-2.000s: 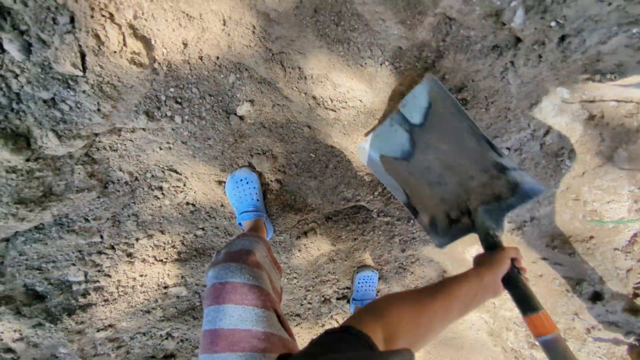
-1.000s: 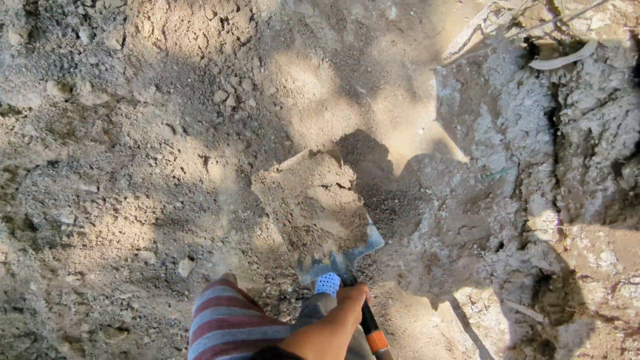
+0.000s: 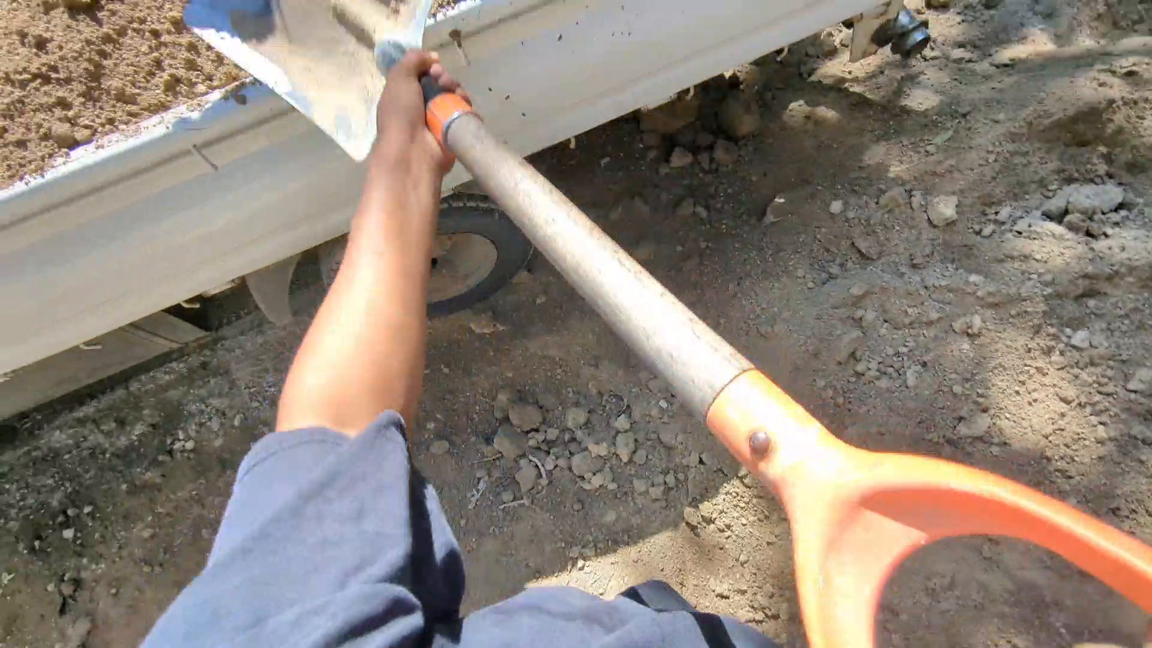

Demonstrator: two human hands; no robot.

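Note:
My left hand [image 3: 416, 112] is closed around the shaft of a shovel, at the orange collar just behind the blade. The shovel blade [image 3: 315, 63] is metal, with a dusty, pale surface, and lies tilted over the rim of a white metal load bed [image 3: 270, 189] at the upper left. Brown soil [image 3: 99, 72] fills the visible part of the bed. From my hand the worn shaft [image 3: 603, 270] runs down to the right, to an orange D-shaped handle [image 3: 828, 477]. The lower end of that handle is cut off by the frame, and my right hand is not in view.
A wheel with a black tyre [image 3: 513, 247] stands beneath the bed. Stones [image 3: 585, 445] and clods lie on the uneven, partly shaded dirt ground [image 3: 900, 351]. A dark round fitting [image 3: 904, 34] sticks out below the bed's far end at the top.
The shovel, loaded with soil low over the ground a second ago, is now at the load bed with its blade mostly bare. The view has swung from the ground to the bed.

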